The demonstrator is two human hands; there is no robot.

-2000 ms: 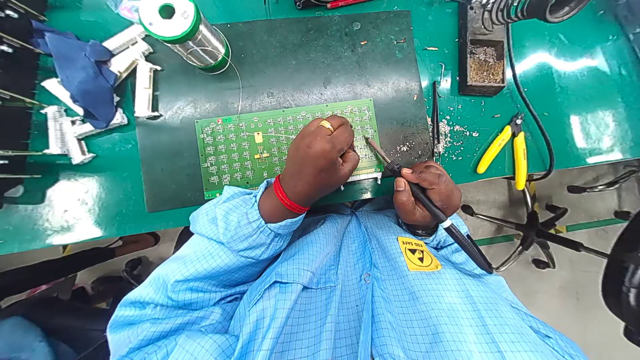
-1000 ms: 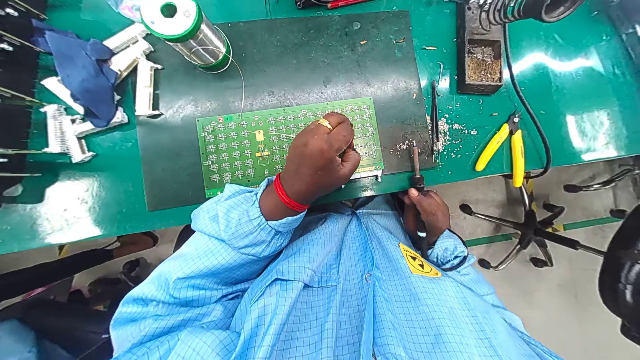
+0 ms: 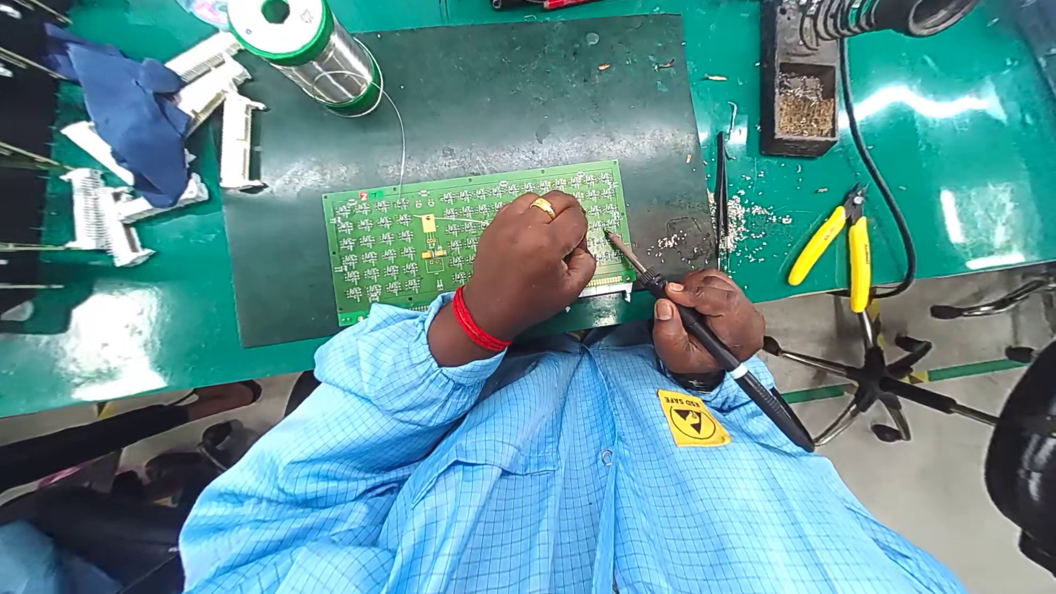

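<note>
A green circuit board (image 3: 388, 247) with many small parts lies on a dark mat. My left hand (image 3: 532, 256) rests over its right half, fingers curled closed; a thin strand of solder wire (image 3: 450, 219) runs across the board into the fist, whose fingertips are hidden. In my right hand (image 3: 709, 322) is the black handle of a soldering iron (image 3: 631, 260), its tip at the board's right part, just right of my left fingers. A white connector (image 3: 606, 289) sits at the board's lower right edge. The solder spool (image 3: 330, 66) stands at the mat's upper left.
White connectors (image 3: 239, 140) and a dark blue cloth (image 3: 132, 115) lie left. Right of the mat (image 3: 528, 82) are black tweezers (image 3: 722, 198), metal scraps (image 3: 742, 219), yellow-handled cutters (image 3: 858, 256) and an iron stand (image 3: 771, 82) whose cord runs down the table. Chairs stand beyond the edge.
One second ago the iron pointed upward over the mat beside the board; its tip is back at the board's right part, as two seconds ago. My left hand has stayed about where it was.
</note>
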